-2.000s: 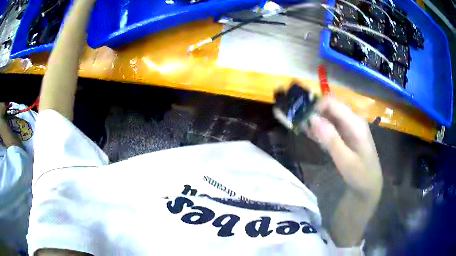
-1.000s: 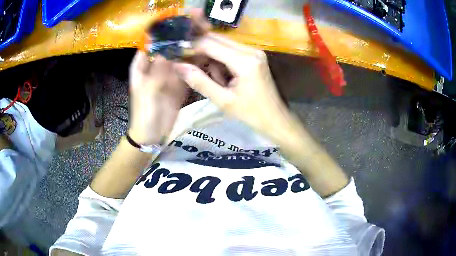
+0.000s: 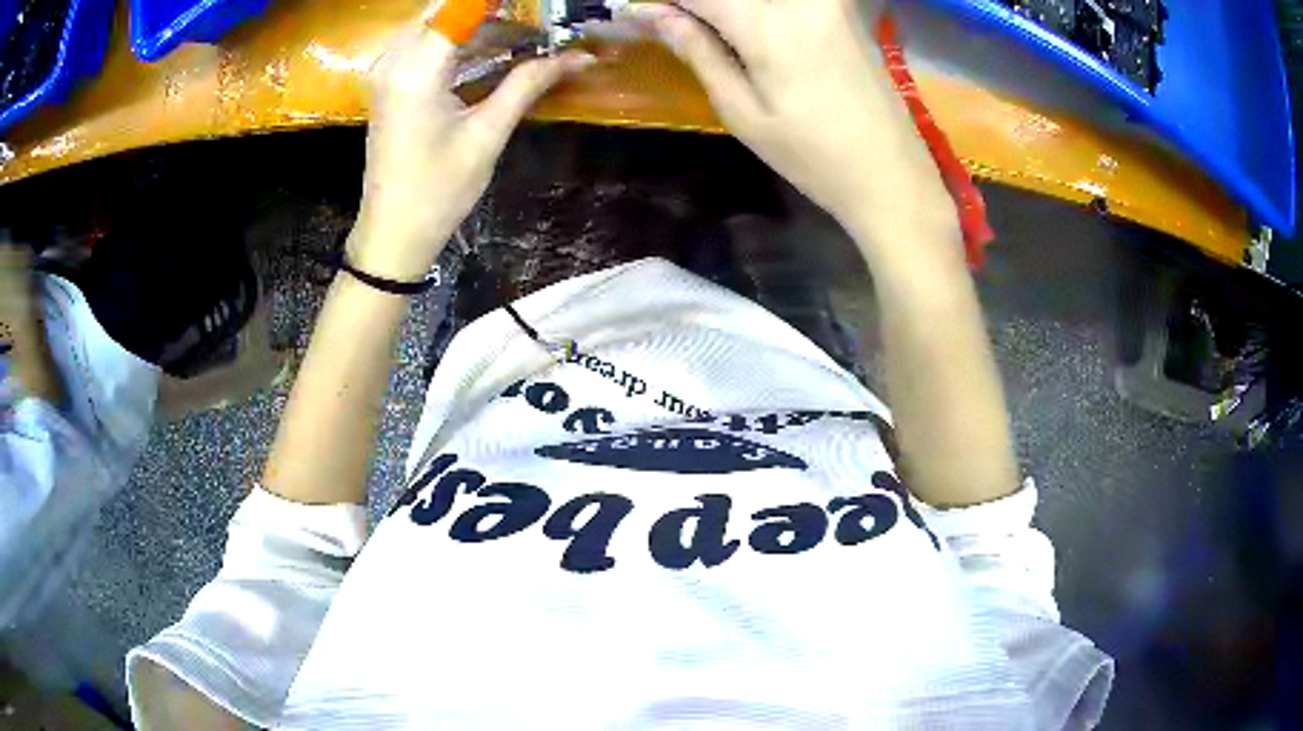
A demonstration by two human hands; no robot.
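My left hand (image 3: 436, 136), with an orange finger cot (image 3: 460, 19), is at the bench edge. It holds a dark camera unit (image 3: 500, 66), seen almost edge-on and partly hidden by the fingers. My right hand (image 3: 793, 93) is beside it, its fingertips near a small black and white part (image 3: 577, 14) between the hands at the top edge of the picture. That part is cut off and blurred, so I cannot tell whether the right fingers grip it. A thin dark lead with a small connector tip (image 3: 566, 350) hangs in front of the white shirt.
The yellow-orange bench edge (image 3: 272, 86) runs across the top. A blue tray (image 3: 1215, 129) with black parts is at the right, and other blue trays are at upper left. A red strap-like item (image 3: 943, 157) hangs over the edge. A person's sleeve (image 3: 86, 414) is at left.
Both hands have moved up and away from my body, to the top of the picture. The white plate with a hole, seen on the bench before, no longer shows there. The hanging lead now shows.
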